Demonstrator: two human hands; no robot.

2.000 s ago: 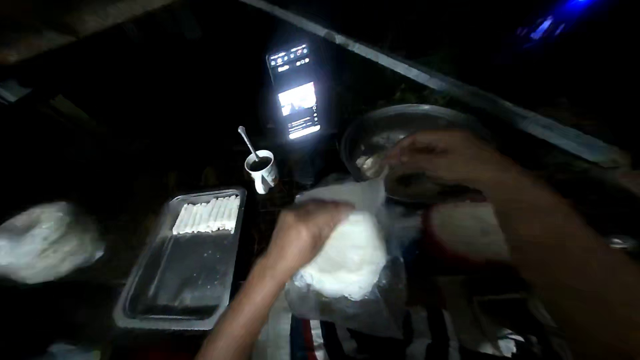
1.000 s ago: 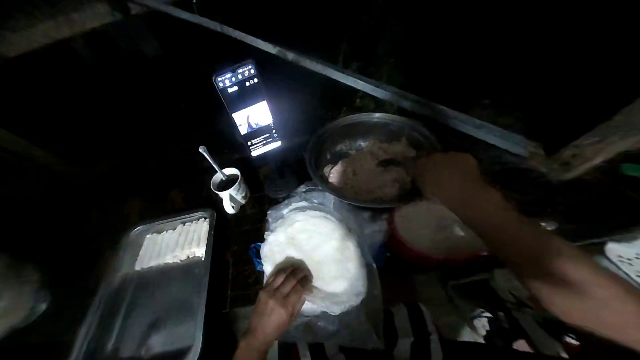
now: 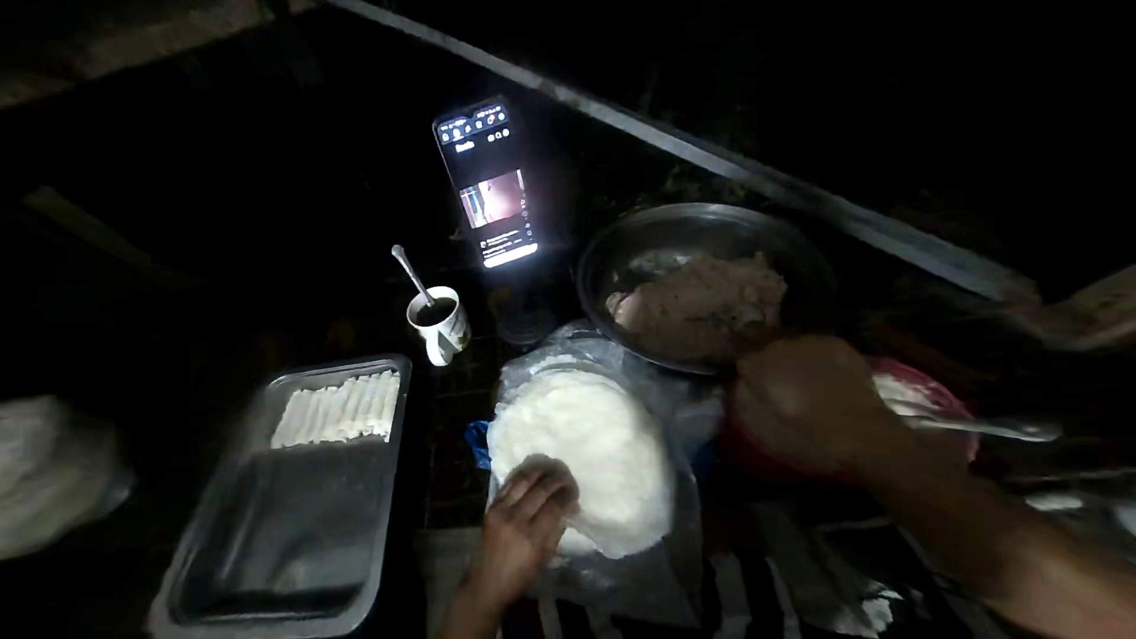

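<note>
A stack of round white wrappers lies on a clear plastic bag in front of me. My left hand rests its fingertips on the near left edge of the stack. Blurred by motion, my right hand is over a red bowl of white stuff; whether it holds anything cannot be told. A spoon lies across that bowl. Behind it, a wide metal bowl holds a pinkish ground filling.
Thin white rolls lie in a row at the far end of a metal tray. A mug with a spoon stands near a lit phone. A pale bundle is at far left. A pale bar crosses behind.
My right hand has moved from over the metal bowl to the red bowl, whose spoon now shows. My left hand has moved from the top of the stack to its near edge.
</note>
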